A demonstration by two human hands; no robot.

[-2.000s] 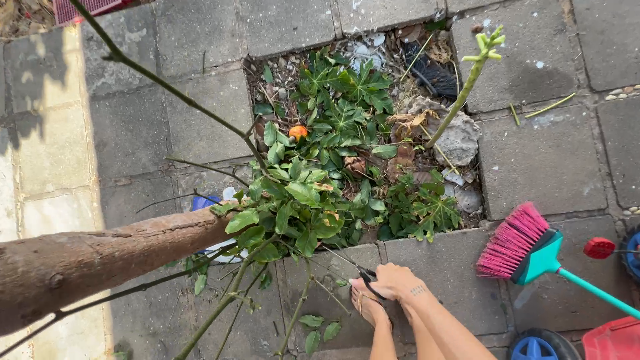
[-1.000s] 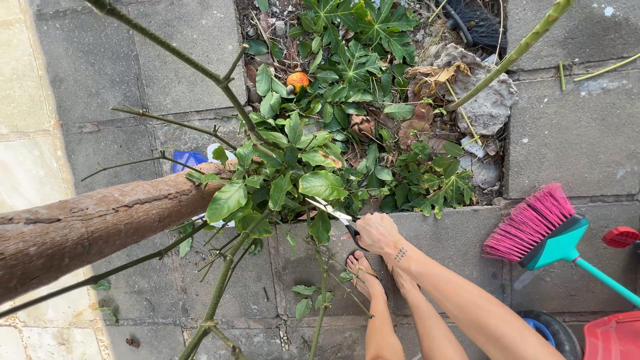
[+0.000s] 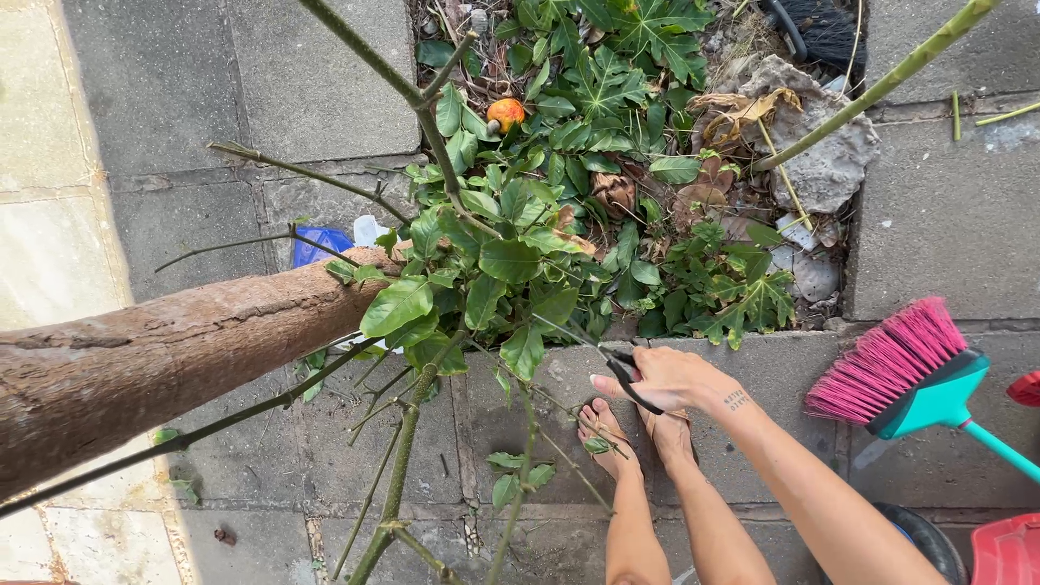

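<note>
My right hand grips black-handled scissors, its thumb on the left side of the handles. The metal blades point up and left into the leafy shoots beside the brown tree trunk. Whether the blades touch a stem cannot be told. Bare green branches rise below and left of the hand. Under the hand are my feet in sandals. My left hand is not in view.
A soil bed edged by grey paving slabs holds leafy plants, an orange fruit and a rough stone. A pink-bristled broom lies to the right, near a red plastic object. A blue object sits behind the trunk.
The view has come closer to the plants since the first frame. The scissors have shifted a little right, away from the large leaves they were against one second ago.
</note>
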